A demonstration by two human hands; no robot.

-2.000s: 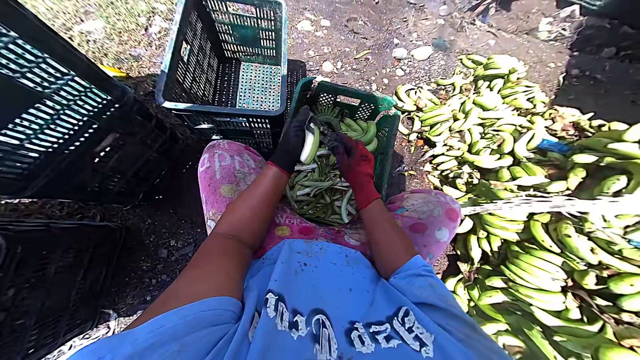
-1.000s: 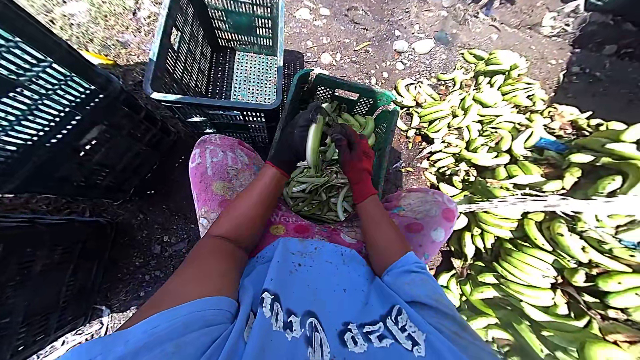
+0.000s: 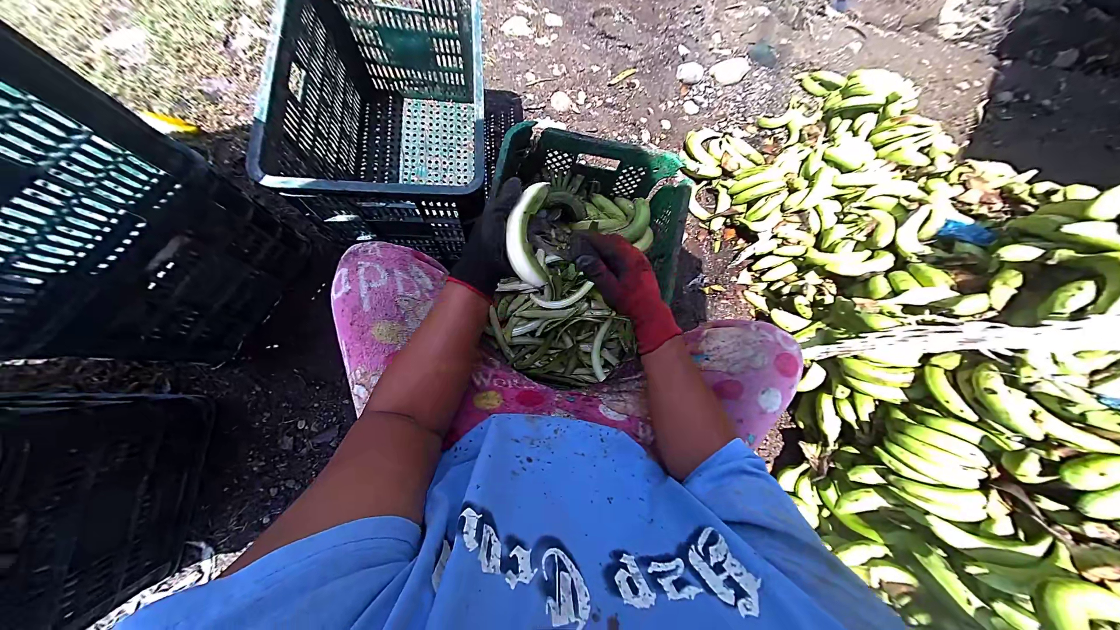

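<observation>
My left hand (image 3: 492, 241), in a black glove, holds a curved green plantain (image 3: 523, 236) whose pale inner side shows. Close to its right is my right hand (image 3: 619, 271), in a red and black glove with fingers curled; whether a tool is in it cannot be made out. Both hands are over a green plastic crate (image 3: 669, 223) between my knees. Several whole green plantains (image 3: 617, 217) lie in its far part, and a heap of peel strips (image 3: 560, 337) fills the near part.
A dark green crate (image 3: 477, 131) stands beyond my left hand on another crate. Taller black crates (image 3: 201, 236) are at the left, with one more (image 3: 96, 490) below. A large pile of green plantains (image 3: 936, 464) covers the ground at right, crossed by a pale strip (image 3: 962, 339).
The plantain in my left hand stood more upright between both hands; it now curves out at the left. My right hand has moved slightly away from it, toward the right.
</observation>
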